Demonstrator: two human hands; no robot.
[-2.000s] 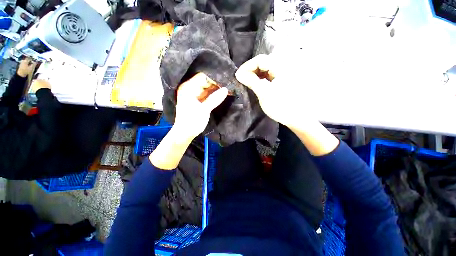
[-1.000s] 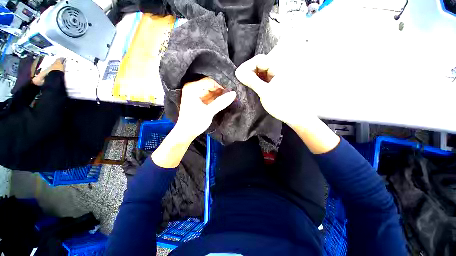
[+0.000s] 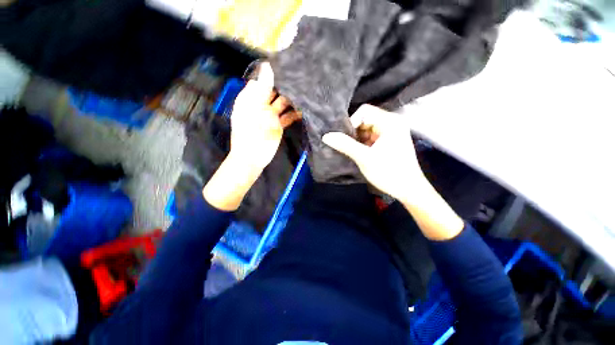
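A dark grey mottled garment piece (image 3: 320, 67) hangs from the table edge towards my lap. My left hand (image 3: 257, 124) is at its left edge with the thumb up and the fingers curled at the cloth. My right hand (image 3: 381, 145) grips its lower right part between thumb and fingers. More dark cloth (image 3: 431, 54) lies behind it on the white table (image 3: 519, 114). The picture is blurred, and the fingertips of my left hand are partly hidden.
Blue crates stand by my legs, one at the left (image 3: 280, 202) and one at the lower right (image 3: 539, 259). A red crate (image 3: 101, 269) is on the floor at the left. A yellow board (image 3: 259, 23) lies at the table's edge. Another worker's dark clothing (image 3: 101, 47) shows upper left.
The view has swung left and tilted. Both hands have moved on the cloth, which now hangs flatter between them. My right hand has come lower. A red crate has come into view.
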